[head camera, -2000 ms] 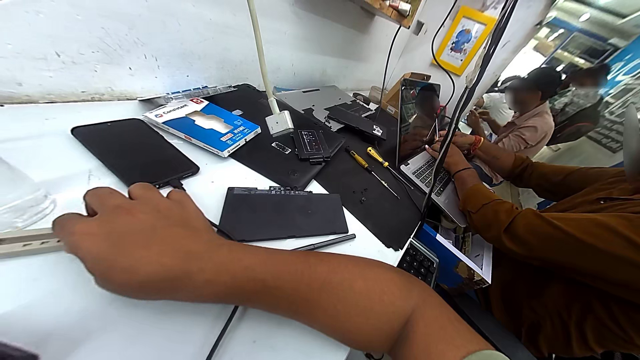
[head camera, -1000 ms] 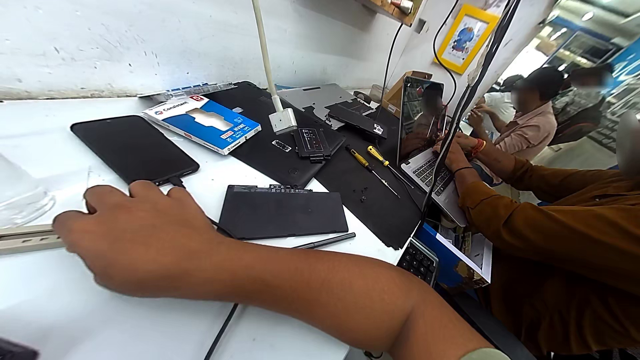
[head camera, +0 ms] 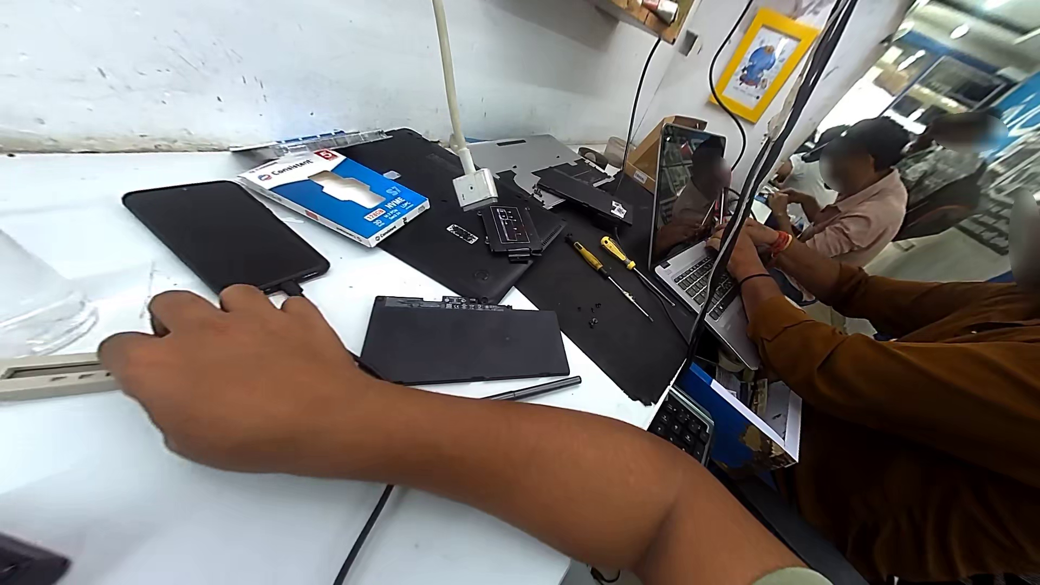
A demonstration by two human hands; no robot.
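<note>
My right hand rests low over the white table with its fingers curled and back up. Its fingertips are hidden, so what they hold cannot be told. A beige plastic strip with slots meets the hand at the left. Just beyond the fingers lies a black smartphone with a cable plug at its near edge. A flat black laptop battery lies to the right of the hand, with a black pen-like tool along its near side. My left hand is not in view.
A blue and white NVMe box, a white adapter and a dark laptop panel lie behind. Yellow-handled screwdrivers and small screws are on a black mat. At right, a co-worker's hands are on an open laptop.
</note>
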